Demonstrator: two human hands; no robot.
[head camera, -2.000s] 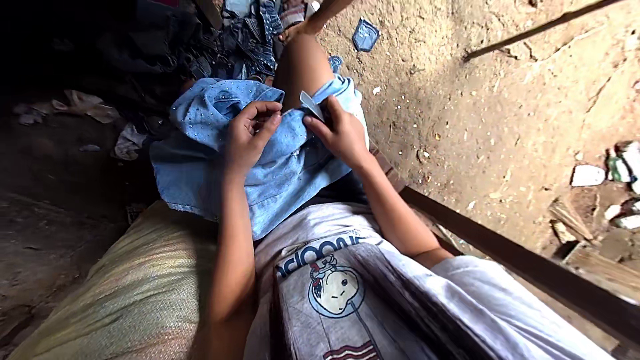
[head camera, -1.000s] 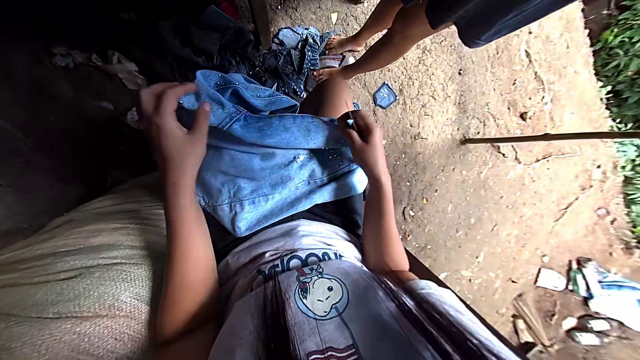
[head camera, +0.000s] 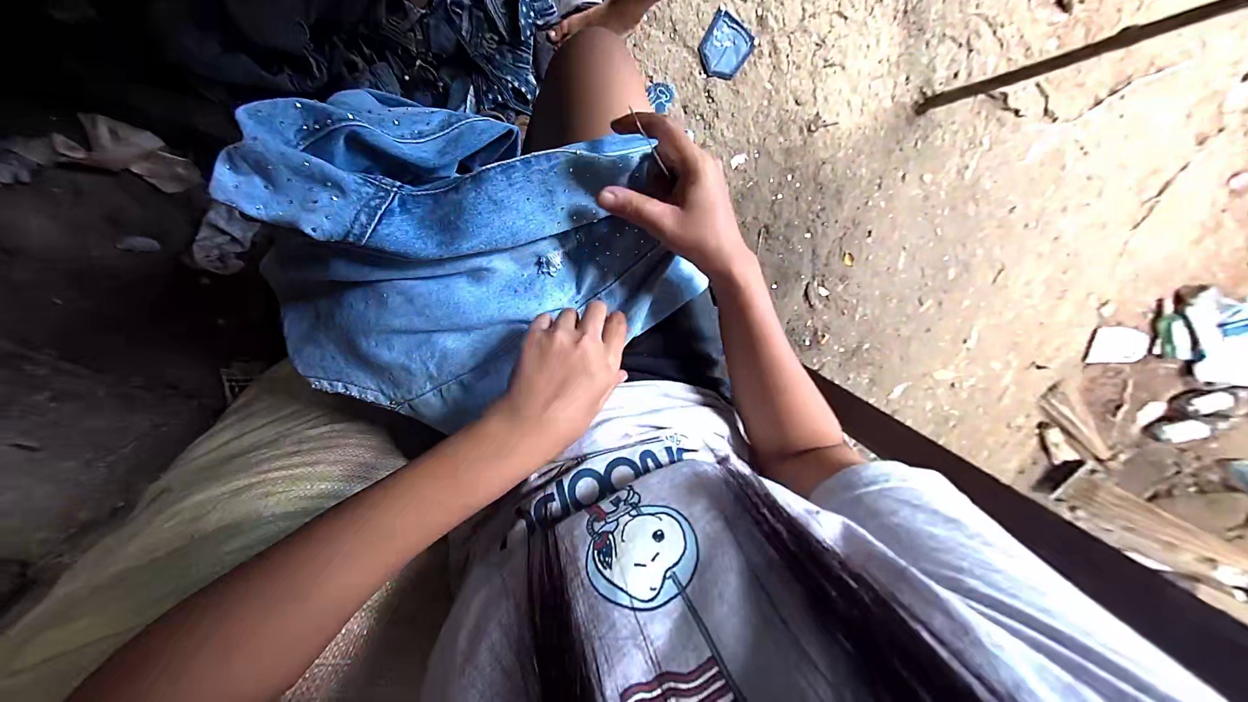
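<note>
A light blue denim garment (head camera: 419, 302) with small shiny studs and a frayed spot lies spread over the lap. My left hand (head camera: 570, 366) is palm down at its near edge, the curled fingers gripping the cloth and the fingertips hidden. Above the garment's right end is my right hand (head camera: 682, 190), holding a thin pointed metal tool (head camera: 647, 136) by the bent fingers, with the thumb held apart from them. Most of the tool is hidden, so its exact kind cannot be told.
Dark denim pieces (head camera: 429, 49) are heaped behind the garment. A cut denim pocket (head camera: 726, 44) lies on the dirt ground, with a stick (head camera: 1082, 54) farther right. A woven sack (head camera: 224, 487) is at the left, and a dark beam (head camera: 975, 487) runs along the right. Litter (head camera: 1209, 341) lies beyond.
My left hand has come down from the garment's upper left part to its near edge by the shirt. The view has shifted, and the standing person's legs are mostly out of sight.
</note>
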